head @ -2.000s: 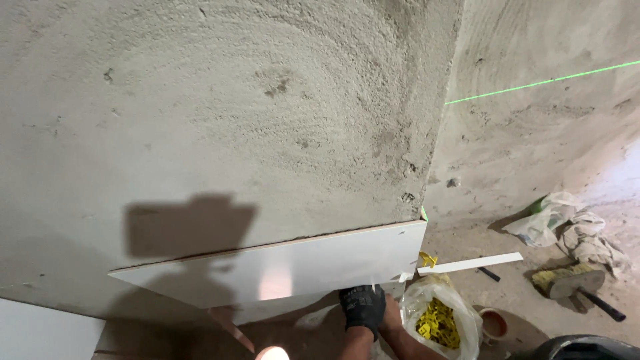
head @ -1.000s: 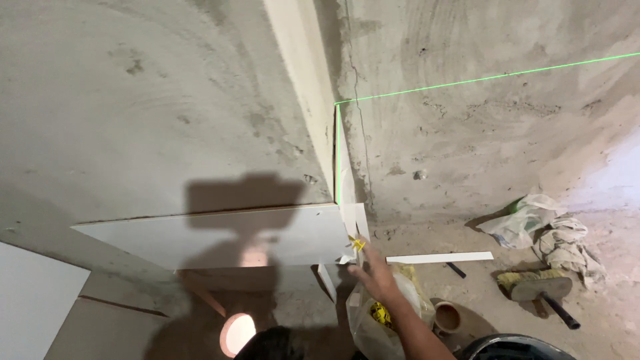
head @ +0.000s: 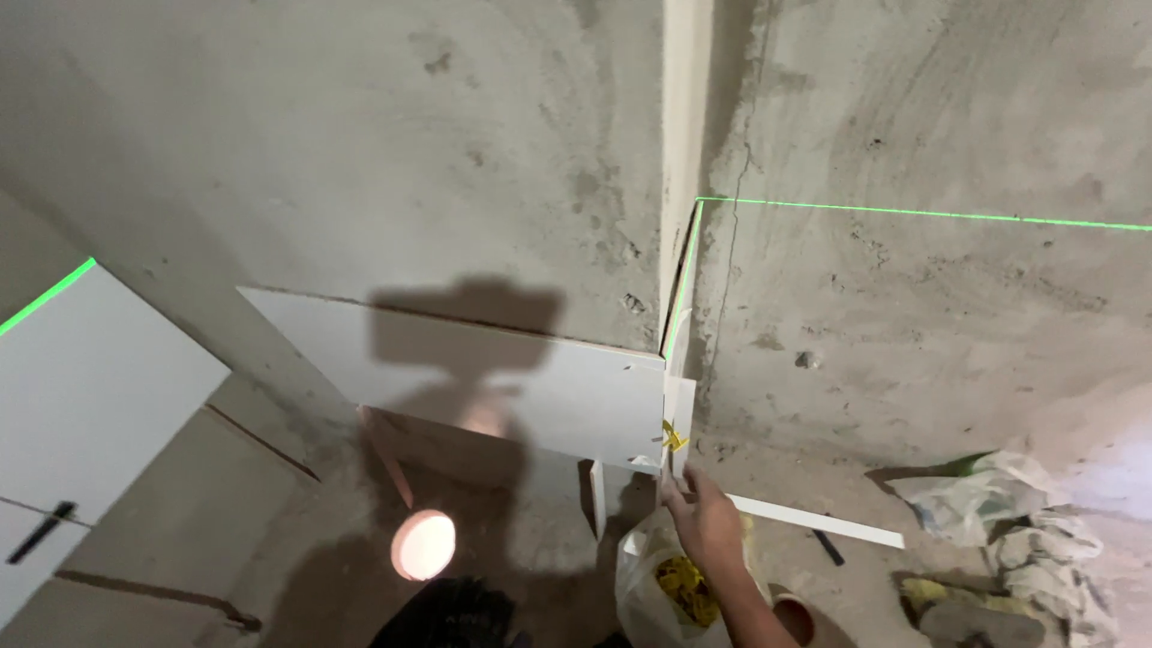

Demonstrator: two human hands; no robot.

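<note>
A white wall tile (head: 504,378) is set low on the grey rendered wall, my head's shadow across it. At its right end stands a narrow white tile strip (head: 682,418) at the wall corner, with a yellow plastic tile-levelling piece (head: 673,438) at the joint. My bare right hand (head: 706,522) reaches to the lower end of this joint, fingertips close together just below the yellow piece; whether they grip anything is unclear. My left hand (head: 450,616), in a black glove, is low at the bottom edge, partly cut off, its fingers hidden.
A plastic bag (head: 634,576) of yellow levelling pieces sits below my right hand. Right of it lie a white strip (head: 814,520), a dark-handled tool (head: 828,547), crumpled plastic (head: 976,495) and a sponge float (head: 972,616). More white tiles (head: 99,396) stand left. Green laser lines mark the walls.
My gloved left hand has dropped away from the tile's lower right edge to the bottom of the view. My right hand has come up to the corner joint. The view has swung.
</note>
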